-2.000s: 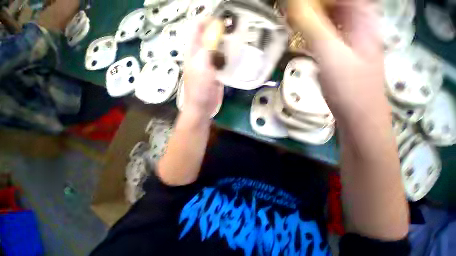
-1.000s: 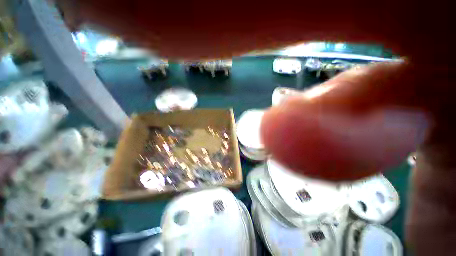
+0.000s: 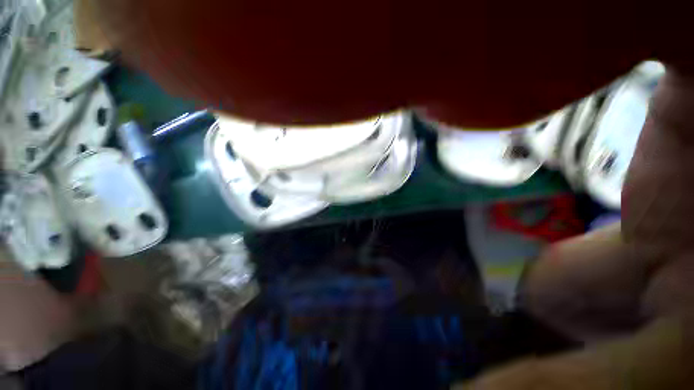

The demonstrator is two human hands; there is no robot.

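Note:
Cream-white covers (image 3: 304, 164) with dark round holes lie overlapping on the green bench (image 3: 202, 206) in the middle. More covers (image 3: 114, 202) lie at the left, and others stand at the right. A hand, seemingly my right hand (image 3: 601, 282), is very close to the camera at the right edge, blurred and cut off. A large dark red blur of skin fills the top and hides the far bench; which hand it belongs to is unclear. Skin also shows at the lower left edge, too blurred to tell whose. Nothing held is visible.
A tool with a thin metal shaft (image 3: 181, 123) and bluish handle lies between the left and middle covers. Blurred pale pieces (image 3: 209, 282) lie below the bench edge at the left. A red item (image 3: 536, 217) is below the edge at the right.
The view has tilted down from the far bench to the near edge and my dark shirt. The brown parts box has left the picture. The close hand still covers the top and right.

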